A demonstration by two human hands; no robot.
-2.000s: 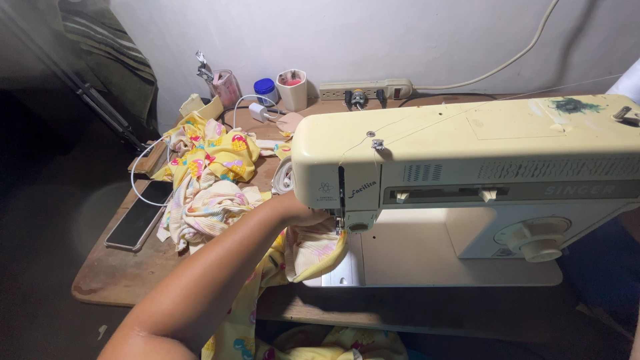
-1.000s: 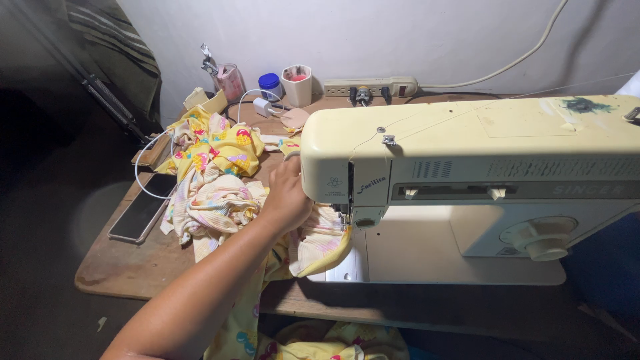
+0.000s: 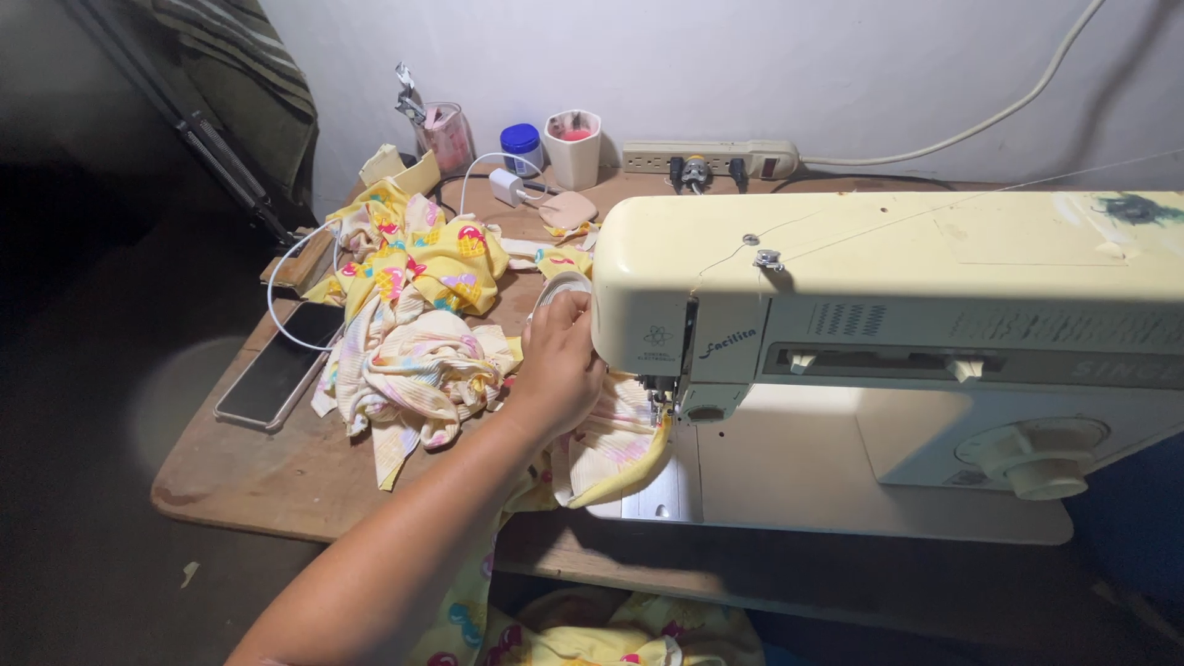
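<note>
My left hand [image 3: 560,365] is at the left side of the Singer sewing machine's head [image 3: 647,277], fingers bent near a roll of white elastic or tape [image 3: 558,289]; whether it grips anything is hidden. Under the presser foot [image 3: 660,407] lies the yellow-edged rim of a printed fabric piece [image 3: 610,439], which hangs over the table's front edge. More of the yellow printed cloth [image 3: 592,647] shows below. A heap of similar printed fabric [image 3: 425,370] rests left of my hand. My right hand is not in view.
A smartphone [image 3: 282,365] with a white cable lies at the left of the wooden table [image 3: 240,499]. Along the wall stand a clear cup [image 3: 446,139], a blue-lidded jar [image 3: 522,148], a white cup [image 3: 573,153] and a power strip [image 3: 708,159]. A charger [image 3: 506,187] lies before them.
My left hand has drawn back from beside the needle to the left side of the machine's head. The fabric remains under the presser foot.
</note>
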